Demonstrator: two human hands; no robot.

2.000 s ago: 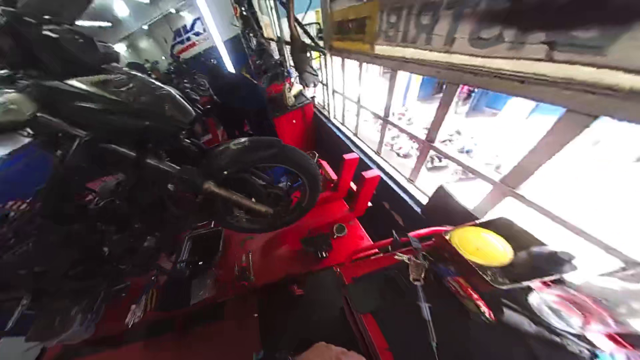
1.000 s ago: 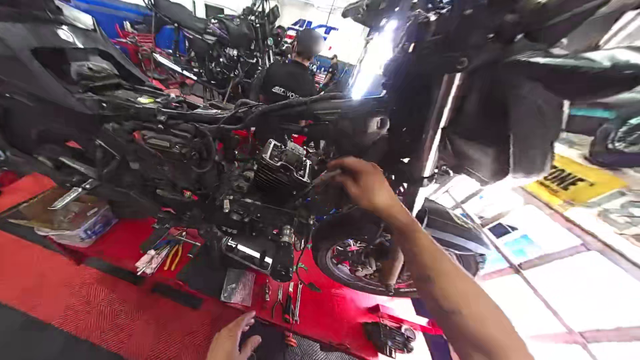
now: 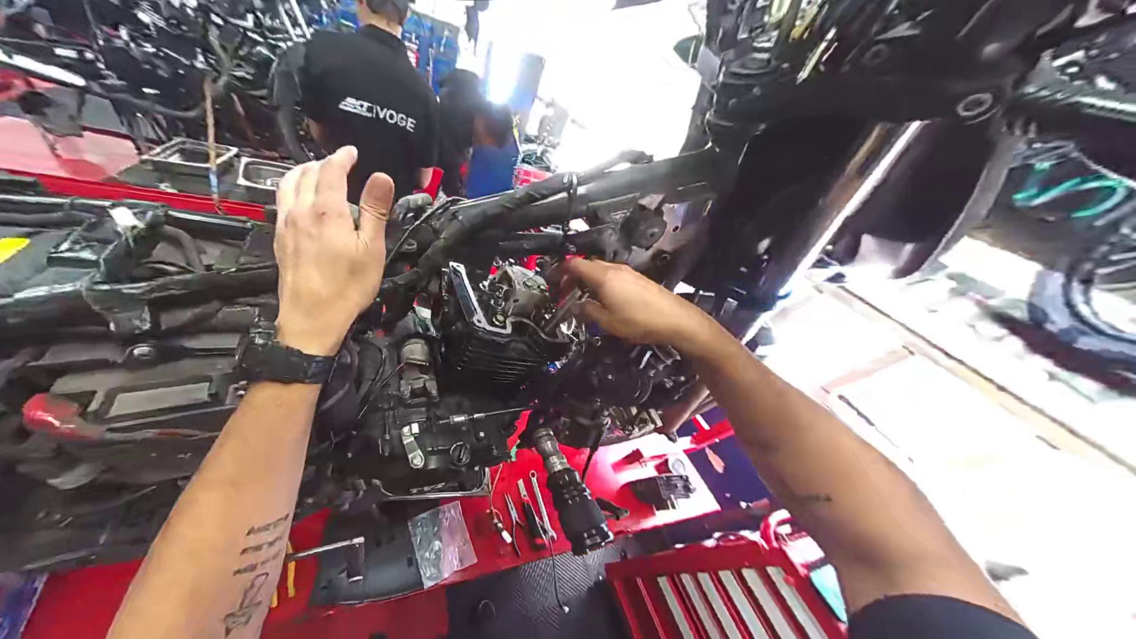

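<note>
My left hand (image 3: 327,244), with a black watch on its wrist, is raised over the motorcycle frame (image 3: 524,209), fingers up and thumb apart, holding nothing. Beside the opened engine top (image 3: 524,297), my right hand (image 3: 612,297) reaches in from the right with fingers bent; its fingertips are blurred and partly hidden, so what they hold cannot be told. Below are the finned cylinder (image 3: 497,355) and the engine case (image 3: 444,448). A black cylindrical part (image 3: 577,510) hangs under the engine.
Wrenches (image 3: 540,506) and a clear plastic bag (image 3: 442,543) lie on the red lift platform (image 3: 510,559). A red slatted stand (image 3: 719,595) is at the bottom right. A person in a black shirt (image 3: 373,111) stands beyond the motorcycle. The fork tube (image 3: 852,213) rises at the right.
My left hand has risen from low in front of the engine to above the frame. My right hand stays by the engine top. The view has swung from the wheel to the engine.
</note>
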